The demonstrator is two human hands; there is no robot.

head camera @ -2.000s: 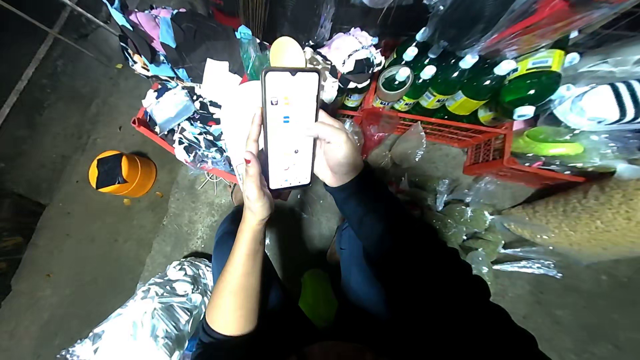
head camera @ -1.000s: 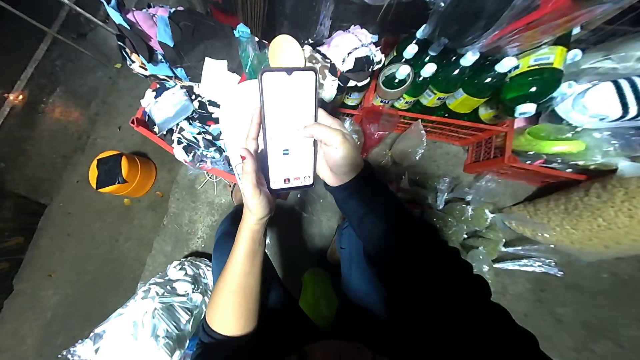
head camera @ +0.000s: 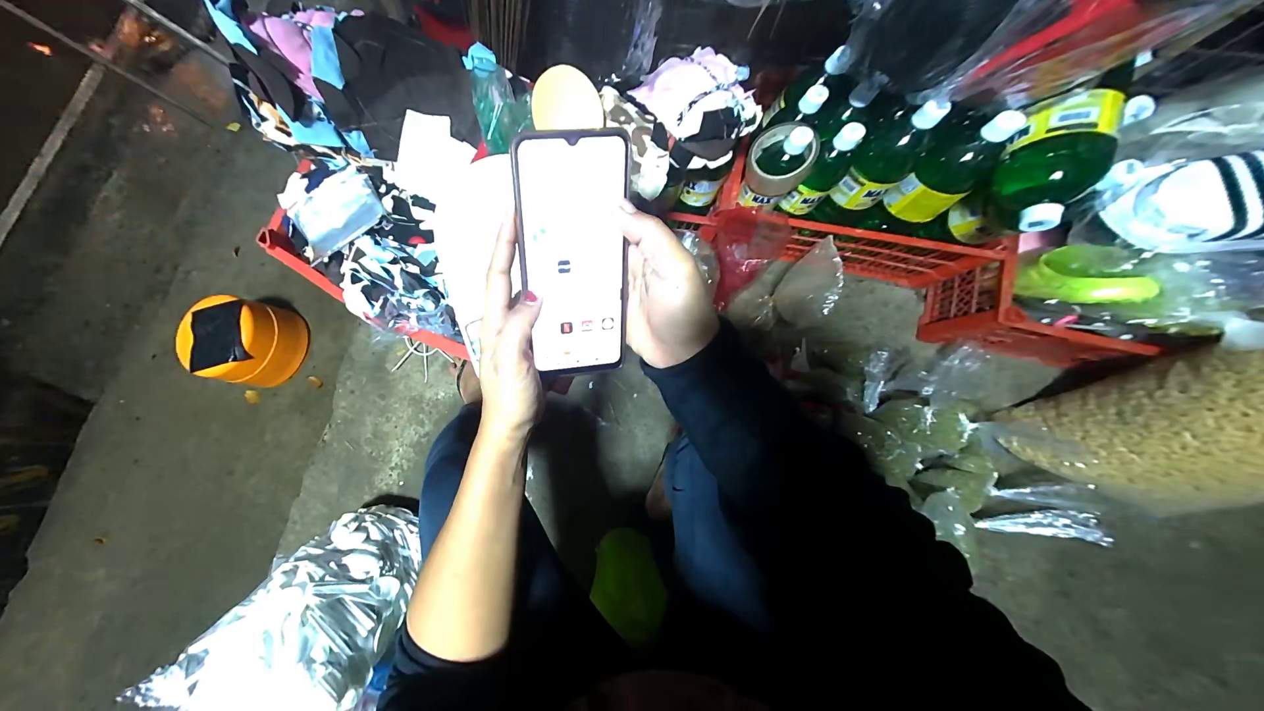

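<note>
A smartphone [head camera: 573, 237] with a lit, mostly white screen is upright in the middle of the view, between both hands. My left hand [head camera: 512, 346] grips its left edge, the thumb with a red nail lying near the screen's lower left. At the phone's right edge is my right hand [head camera: 670, 286], its fingers partly hidden behind the phone and its thumb at the edge. Behind the phone, white paper [head camera: 474, 227] and a round tan object [head camera: 567, 97] show in part.
Fabric scraps fill a red crate [head camera: 301, 267] at left. Green bottles [head camera: 918, 188] stand in a red plastic crate [head camera: 859, 252] at right. An orange bucket [head camera: 242, 341], silvery bag [head camera: 306, 612], small plastic bags [head camera: 928, 444] and a large bag of tan pieces [head camera: 1155, 430] are on the floor.
My right thumb has moved from over the phone's screen to its right edge. What the screen shows has changed. The left hand keeps its hold on the phone.
</note>
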